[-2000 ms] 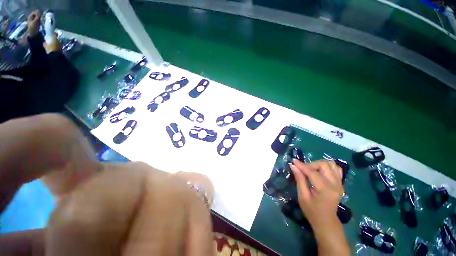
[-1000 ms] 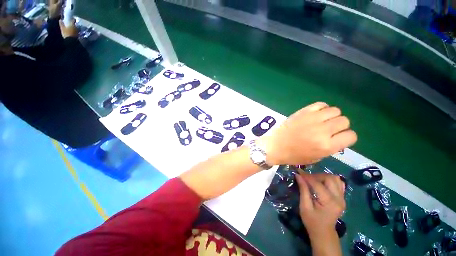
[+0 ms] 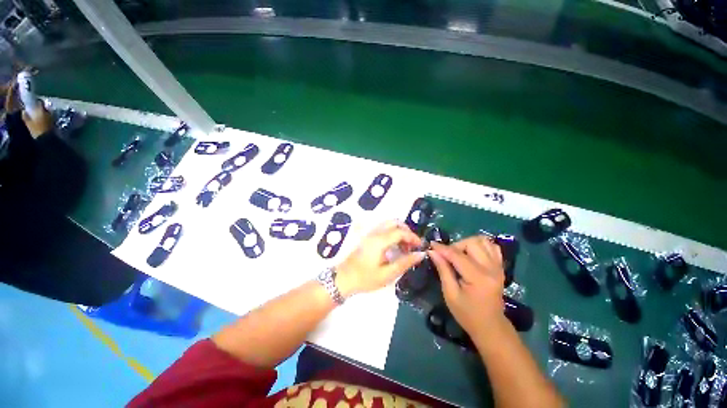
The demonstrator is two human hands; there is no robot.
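My left hand (image 3: 381,259), with a metal-band watch on its wrist, is over the right edge of the white sheet (image 3: 351,327). My right hand (image 3: 472,279) is beside it over the green bench top. The fingertips of both hands meet at a small piece too small to make out; which hand grips it I cannot tell. Black oblong parts with round pale centres lie spread on the white sheet, such as one black part (image 3: 334,235). Other black parts lie around and partly under my hands, some in clear film.
Film-wrapped black parts (image 3: 582,347) lie on the green bench top at the right. Small dark bits (image 3: 494,197) lie on the pale bench edge. A slanting metal post (image 3: 151,68) stands behind the sheet. The green conveyor (image 3: 478,119) runs beyond. A dark-sleeved person (image 3: 48,183) is at the left.
My left hand has come down and in beside my right hand, and their fingertips now meet. It was close to the camera at first, then raised above the sheet's right end. The view has shifted.
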